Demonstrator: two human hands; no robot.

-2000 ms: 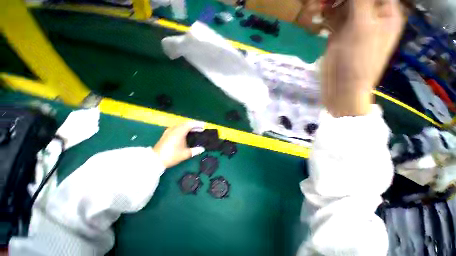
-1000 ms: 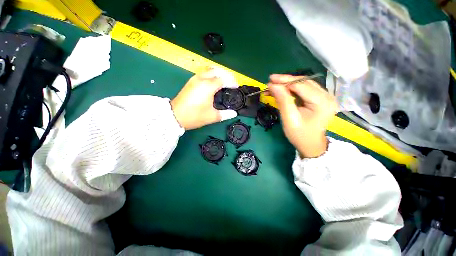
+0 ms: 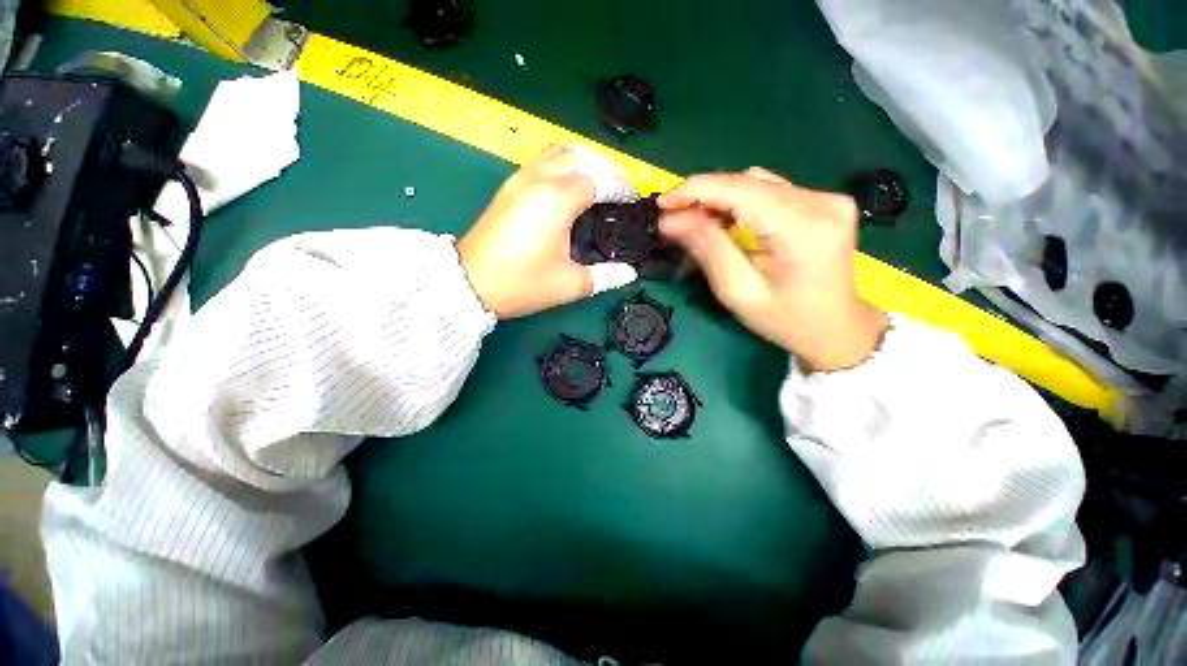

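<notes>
My left hand [image 3: 534, 241], with white tips on thumb and finger, grips a black holding fixture [image 3: 588, 236] just below the yellow strip. A round black watch case [image 3: 627, 234] is at the fixture. My right hand [image 3: 781, 254] has thumb and fingertips closed together at the case's right edge. The fingers hide what is between them, and no metal tool shows clearly. Three loose watch cases lie below the hands: one at upper right [image 3: 641, 327], one at left [image 3: 573, 372] and a shinier one at the bottom [image 3: 663, 405]. A blurred dark shape is under my right hand.
The yellow strip [image 3: 430, 108] crosses the green bench diagonally. Beyond it lie more black cases [image 3: 626, 103] and a whitish plastic sheet [image 3: 963, 91] with dark round pieces on it. At left stand a black control box [image 3: 85, 260] with a cable and a crumpled white paper [image 3: 241, 143].
Since one second ago my right fingertips have closed in on the case, and the thin metal tool seen then no longer shows clearly. Earlier my right hand was raised beyond the strip.
</notes>
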